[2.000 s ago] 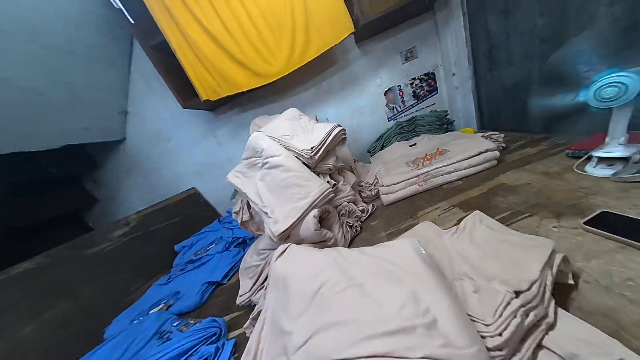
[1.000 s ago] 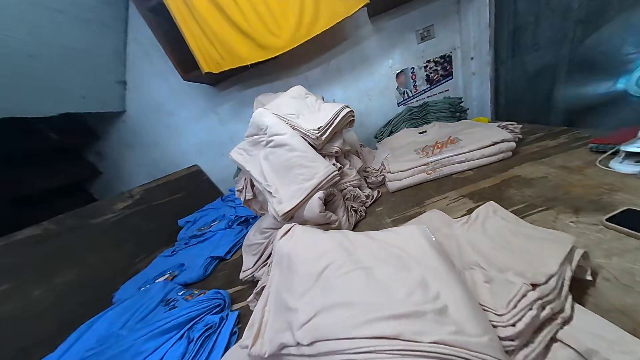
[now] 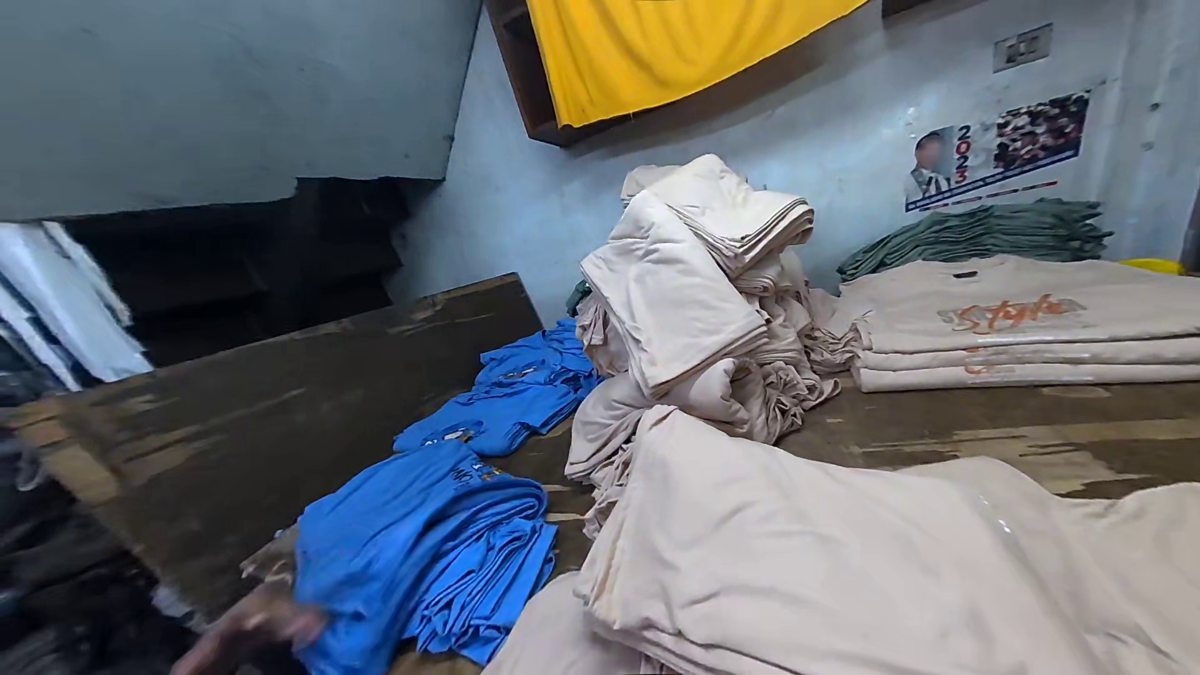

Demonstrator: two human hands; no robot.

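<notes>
My left hand (image 3: pixel 258 626), blurred, reaches in at the lower left, its fingers at the left edge of a stack of folded blue T-shirts (image 3: pixel 412 544). Whether it grips the cloth cannot be made out. More blue shirts (image 3: pixel 497 412) lie behind that stack, with small prints on them. Beige folded garments (image 3: pixel 797 534) fill the lower right foreground. Behind them rises a tall, leaning heap of beige cloth (image 3: pixel 694 291). My right hand is outside the view.
Printed beige T-shirts (image 3: pixel 1031 305) lie stacked at the right, in front of folded green cloth (image 3: pixel 984 232). A raised wooden board (image 3: pixel 281 422) edges the worn table at left. Yellow cloth (image 3: pixel 684 56) hangs from a wall shelf. White cloth (image 3: pixel 66 300) shows at far left.
My left hand has come into view beside the front blue stack. The view has swung left, so the phone and fan are out of it.
</notes>
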